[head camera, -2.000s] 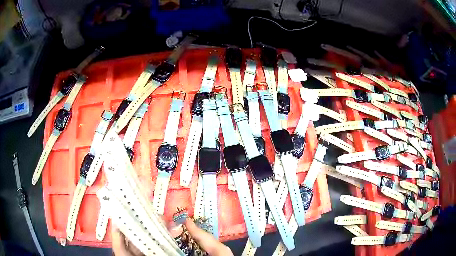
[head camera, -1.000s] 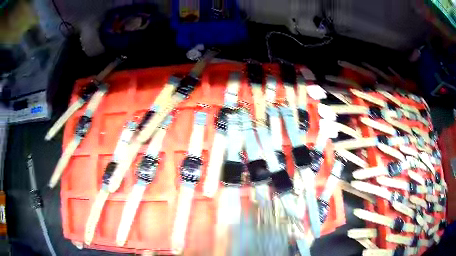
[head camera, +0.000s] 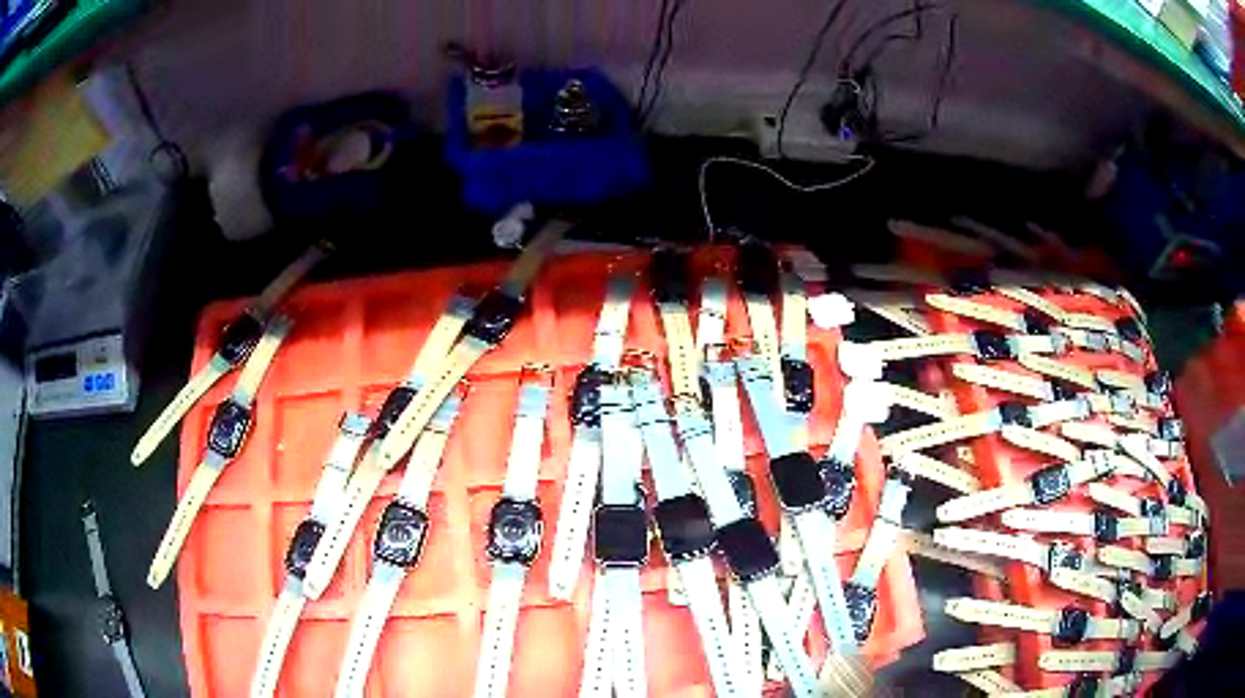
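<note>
Several strap watches lie spread over a red parts tray (head camera: 309, 426). On its left half, watches with cream and blue-grey straps lie slanted, dark round-centred backs up, such as the watch near the middle (head camera: 515, 529). Right of it, several watches with light blue-grey straps lie with black faces up, such as one watch (head camera: 621, 532). Some straps overlap and hide each other. Neither of my hands is in view. A small pale striped shape at the bottom edge is too cut off to name.
A second red tray (head camera: 967, 389) at right is crowded with cream-strap watches. A single watch (head camera: 112, 625) lies on the dark bench at left, below a digital scale (head camera: 79, 375). Blue bins (head camera: 553, 171), a white cable (head camera: 785, 175) and a green-edged shelf (head camera: 1113, 30) are behind.
The hands and the bundle of cream-strap watches seen two seconds ago are out of view. The view has tilted up, showing more of the back wall and shelf.
</note>
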